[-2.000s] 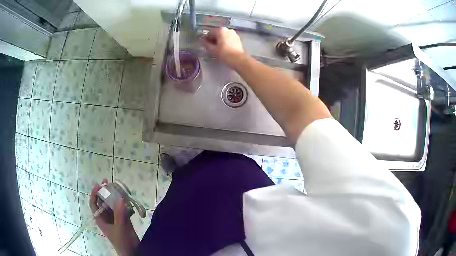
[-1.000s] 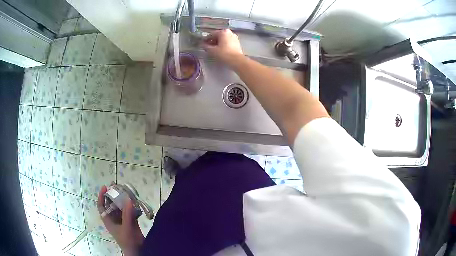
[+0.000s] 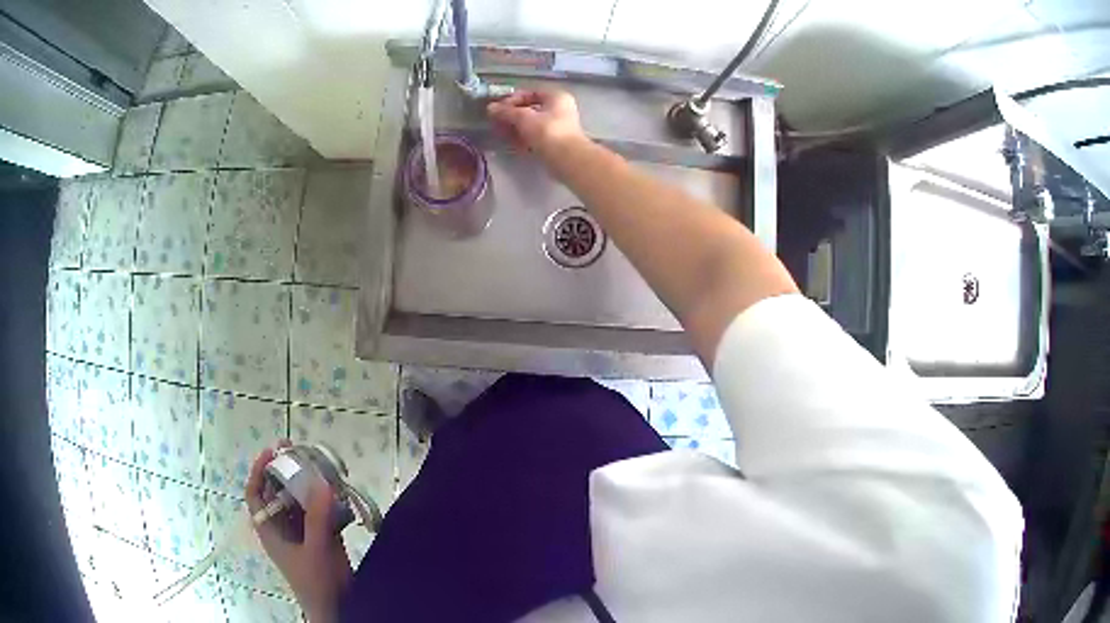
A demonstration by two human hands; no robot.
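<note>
A clear purple-tinted cup (image 3: 469,209) stands at the left of the steel sink basin (image 3: 487,286), with brownish contents low inside. A stream from the thin spout (image 3: 426,73) runs into its mouth. My right hand (image 3: 536,119) is at the small metal tap (image 3: 493,90) on the sink's back edge, fingers bent together; contact with the tap is unclear. My left hand (image 3: 298,529) is low at the left, away from the sink, gripping a round greyish lid (image 3: 287,481) with a pale loop. Part of the lid is hidden by my fingers.
A round drain (image 3: 573,236) lies in the basin floor. A second metal tap (image 3: 698,124) with a hose is at the back right. Another steel sink (image 3: 968,286) stands farther right. Pale tiled floor (image 3: 244,310) lies to the left, beside a white wall edge (image 3: 274,85).
My right hand has shifted slightly down from the tap, showing more of its handle. My left hand with the lid has moved a little right. The stream still enters the cup.
</note>
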